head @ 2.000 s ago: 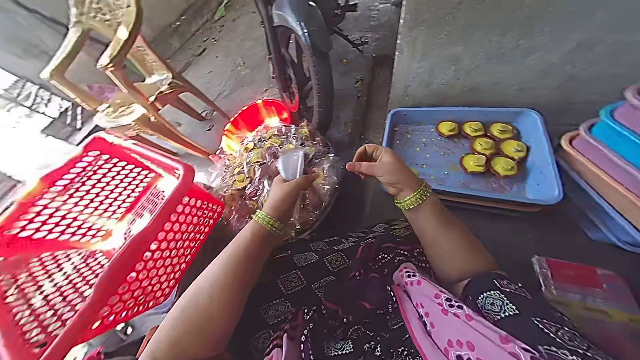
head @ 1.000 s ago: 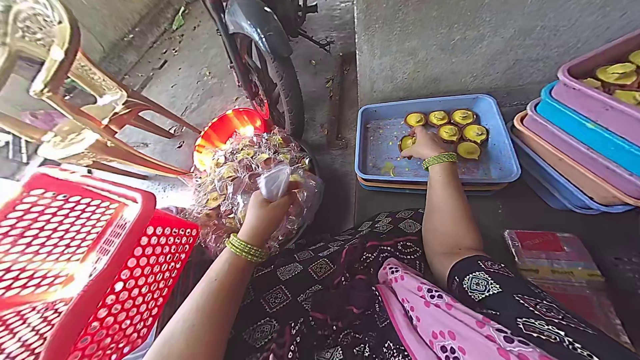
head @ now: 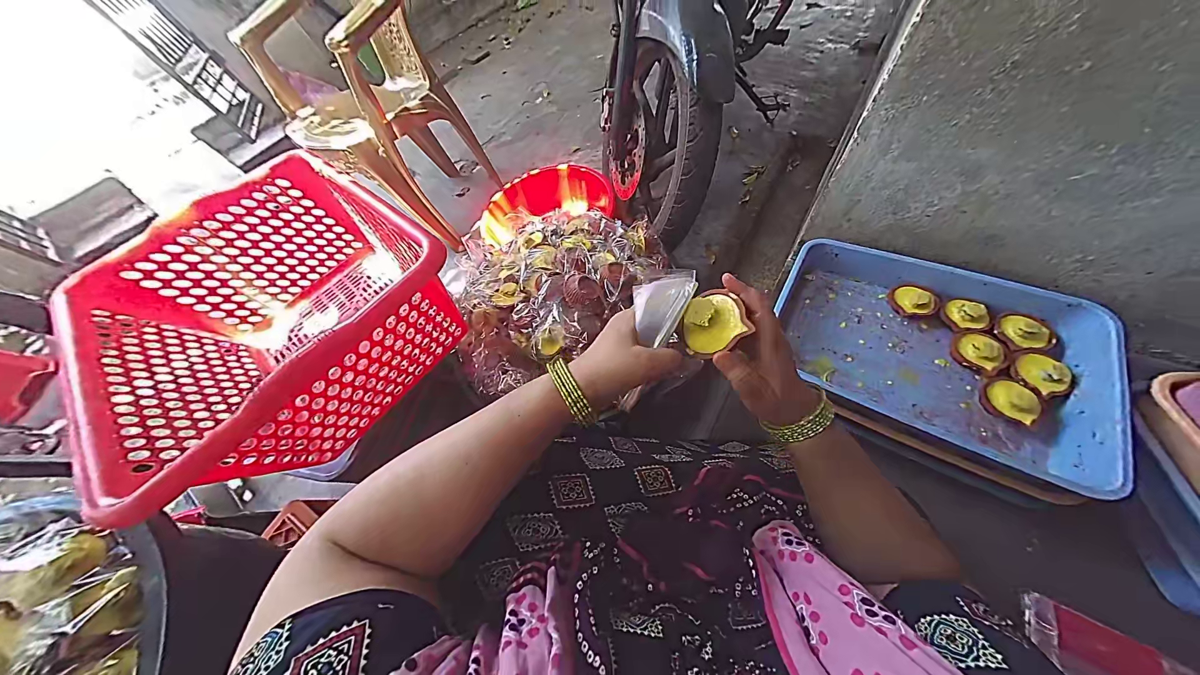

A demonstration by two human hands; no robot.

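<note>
My left hand (head: 626, 358) holds a stack of clear plastic bags (head: 662, 305). Between the fingers and thumb of my right hand (head: 764, 361) is a clay diya filled with yellow wax (head: 712, 323), its rim close beside the bags. Several more such diyas (head: 980, 351) sit in the right half of a blue plastic tray (head: 834, 384) to my right. Beyond my left hand lies a heap of diyas wrapped in clear plastic (head: 562, 281), and a bright red tub (head: 553, 186) stands behind it.
A red perforated basket (head: 253, 309) stands at the left, with plastic chairs (head: 375, 122) behind. A motorcycle wheel (head: 670, 141) is beyond the heap. More stacked trays (head: 1172, 422) are at the right edge. Another container of wrapped items (head: 66, 591) is at lower left.
My right hand, over the diyas in the blue tray a second ago, has come back left to the bags with one diya in it. The view has swung to the left.
</note>
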